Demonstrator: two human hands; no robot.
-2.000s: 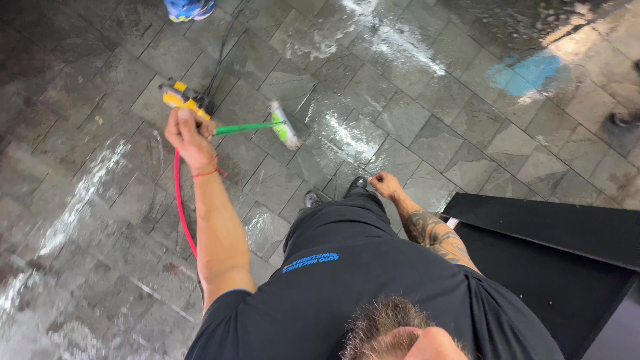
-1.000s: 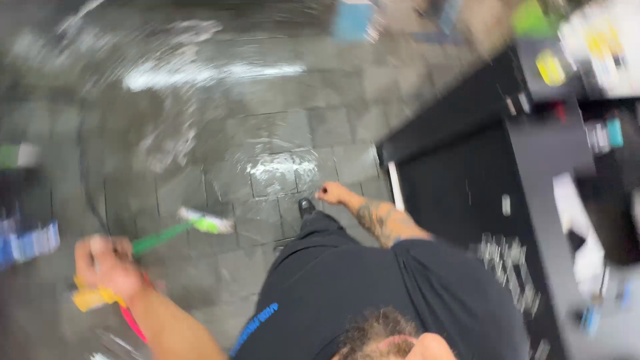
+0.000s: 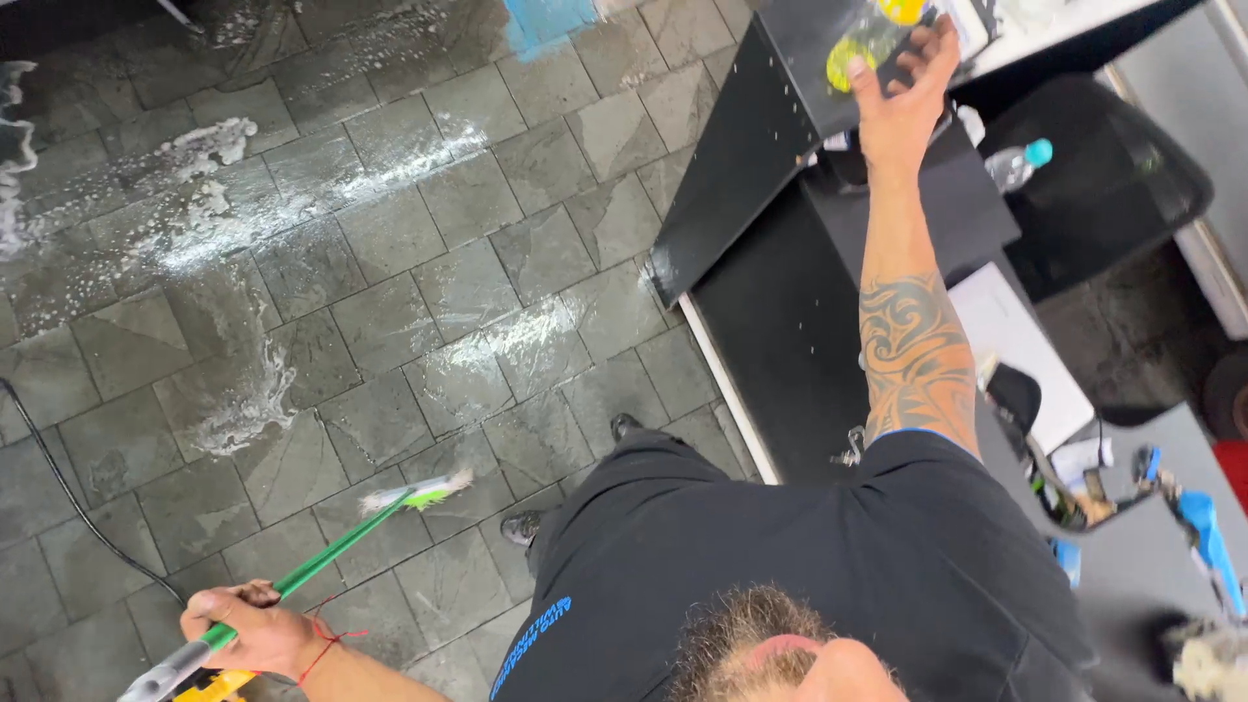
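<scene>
My left hand (image 3: 249,629) is closed around the green handle (image 3: 341,546) of a floor brush, near the handle's grey end. The brush head (image 3: 419,492), white with some bright green, rests over the slate tiles. Beneath the same hand part of a yellow tool (image 3: 216,685) shows; how it is held is hidden. My right hand (image 3: 907,83) reaches over the black counter, fingers apart, beside a clear container with yellow parts (image 3: 853,63). Whether the fingertips touch it I cannot tell.
Foam (image 3: 210,151) and wet patches lie on the tiled floor. A black cable (image 3: 83,512) curves at left. The black counter (image 3: 726,166) rises at right, with a plastic bottle with a teal cap (image 3: 1019,164), a white laptop-like panel (image 3: 1019,351) and a blue tool (image 3: 1209,546) beyond.
My right hand has moved from low beside my legs up over the counter. My left hand still has the green-handled brush. The view has turned toward the counter.
</scene>
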